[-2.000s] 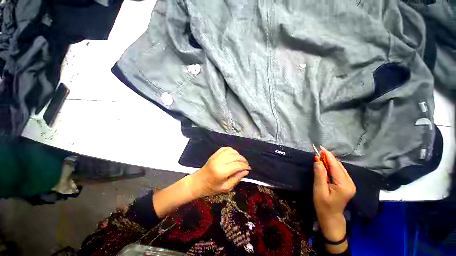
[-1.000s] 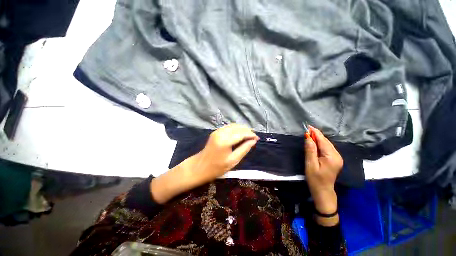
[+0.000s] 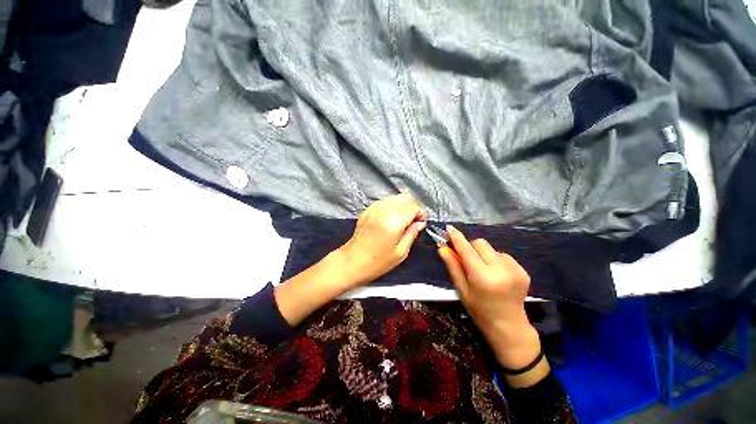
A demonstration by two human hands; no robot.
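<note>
A grey garment (image 3: 497,141) with dark edging lies spread on the white table in front of me. A long dark band (image 3: 547,265) runs along its near edge. My left hand (image 3: 385,238) pinches the garment at the seam between grey cloth and dark band; whether a thread is in the fingertips is too small to tell. My right hand (image 3: 491,280) is closed around small orange-handled thread snips (image 3: 438,237). The metal tips point left, close beside my left fingertips. The small white label on the band is not visible now.
Dark garments (image 3: 58,41) are heaped at the far left. Another grey-blue garment piece (image 3: 713,58) lies at the right. Blue crates (image 3: 613,364) stand below the table's near right edge. A narrow dark object (image 3: 45,207) lies on the white table (image 3: 157,224) at the left.
My right hand has moved left with the snips, bringing the tips to my left fingertips. My left hand has moved onto the seam. The garment sits farther left in view than at first.
</note>
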